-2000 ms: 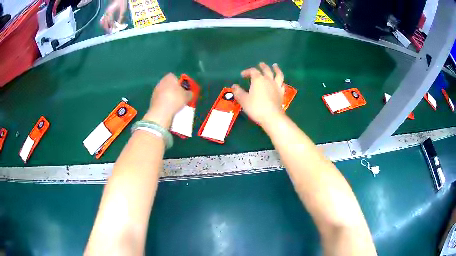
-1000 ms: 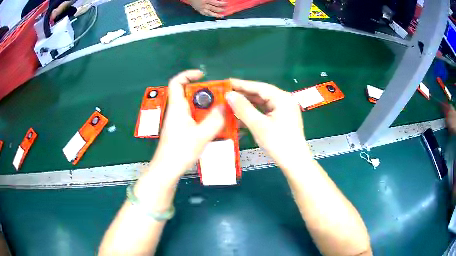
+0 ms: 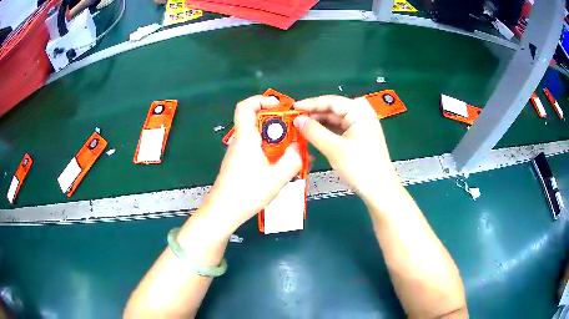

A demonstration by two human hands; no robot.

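Note:
An orange phone housing (image 3: pixel 299 163) is held up in front of me, over the metal rail. It has a round black camera ring (image 3: pixel 274 130) with a pale centre at its top and a white label (image 3: pixel 284 209) on its lower half. My left hand (image 3: pixel 252 165) grips it from the left, thumb across its face below the ring. My right hand (image 3: pixel 343 140) is at its top right corner, with thumb and index finger pinched at the edge. Whether a small part is between those fingertips is hidden.
More orange housings (image 3: pixel 155 132) lie on the green belt (image 3: pixel 206 75), one partly behind my hands. A scuffed metal rail (image 3: pixel 143 202) borders the belt. A grey post (image 3: pixel 499 99) stands at right, with a dark slim device (image 3: pixel 547 185) beyond it. Red trays (image 3: pixel 265 9) are at the far side.
The held housing has shifted slightly right and my hands stay on its top end. The housings left of my hands have moved left along the belt. Another housing now shows behind my hands.

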